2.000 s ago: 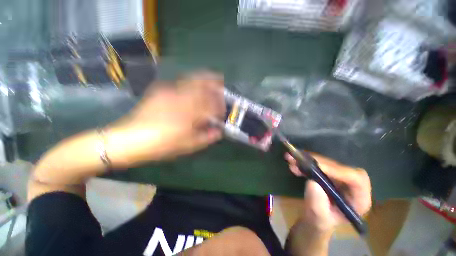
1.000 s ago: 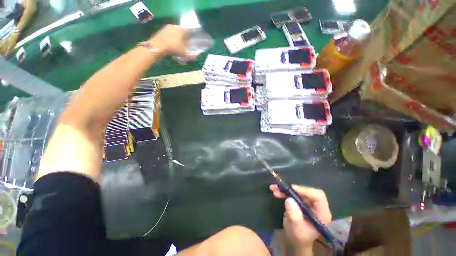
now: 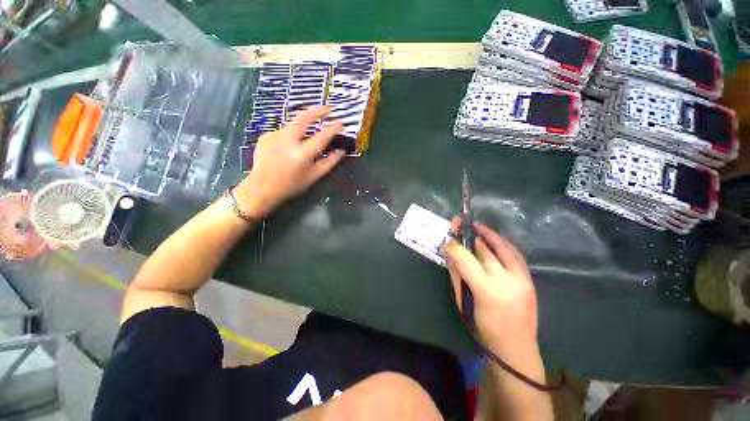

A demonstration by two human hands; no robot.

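My right hand (image 3: 493, 284) holds the black soldering iron (image 3: 467, 238), its thin tip pointing away from me. The fingers of this hand also lie over one end of a white circuit board (image 3: 424, 233) flat on the mat. My left hand (image 3: 288, 160) is palm down with its fingers apart over the near end of the rows of LCD modules (image 3: 308, 86). Its fingertips are at a dark module end; no lifted module is visible. A thin pale strand (image 3: 386, 207) lies left of the board.
Stacked boards (image 3: 518, 111) stand at the back right, with more stacks (image 3: 658, 177) beside them. A yellow-brown round object (image 3: 724, 279) is at the right edge. Clear trays (image 3: 152, 123), an orange object (image 3: 76, 129) and a white fan (image 3: 69, 214) are on the left.
My left hand has come back from the far side of the bench to the LCD rows. A white board now lies by my right hand, which still holds the iron. The view has shifted.
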